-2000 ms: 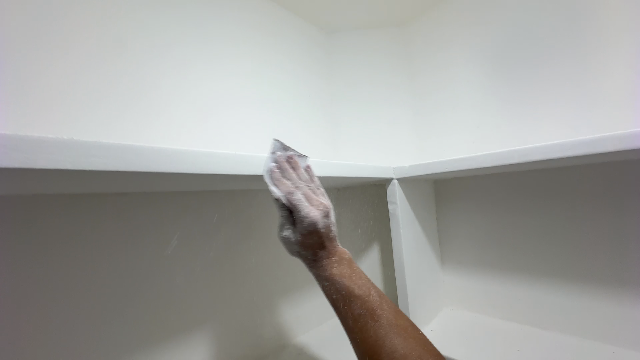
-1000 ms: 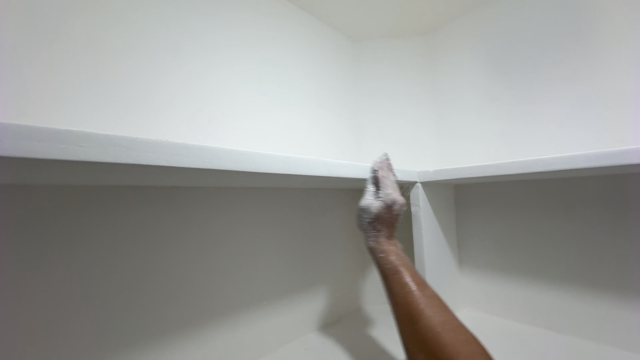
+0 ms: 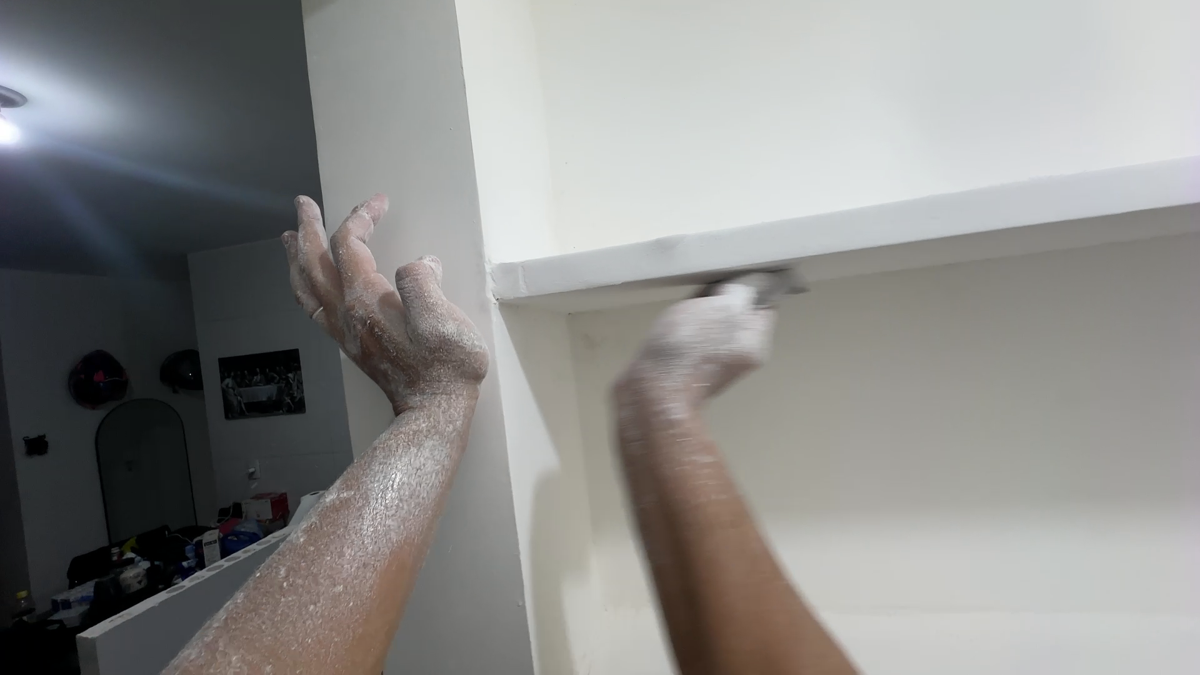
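Note:
White dust coats both of my hands. My left hand (image 3: pixel 380 309) is raised with its fingers apart and holds nothing; the heel of the palm is at the side of the white upright panel (image 3: pixel 403 169). My right hand (image 3: pixel 703 337), blurred, grips a sheet of sandpaper (image 3: pixel 783 283) against the underside of the white shelf (image 3: pixel 844 234), close to its front edge. The sheet is dark where it shows, and most of it is hidden by the fingers. The shelf's left end meets the upright panel.
Beyond the panel at left lies a darker room with a framed picture (image 3: pixel 262 383), dark balloon-like round objects (image 3: pixel 98 379) and an arched mirror (image 3: pixel 143 469) on the wall side. A half wall (image 3: pixel 187 595) and several piled household items (image 3: pixel 150 562) stand low left.
The view has swung far left, from the shelf's inner corner to its end at the upright panel. My left hand has come into view. My right hand is now under the shelf instead of at its front edge.

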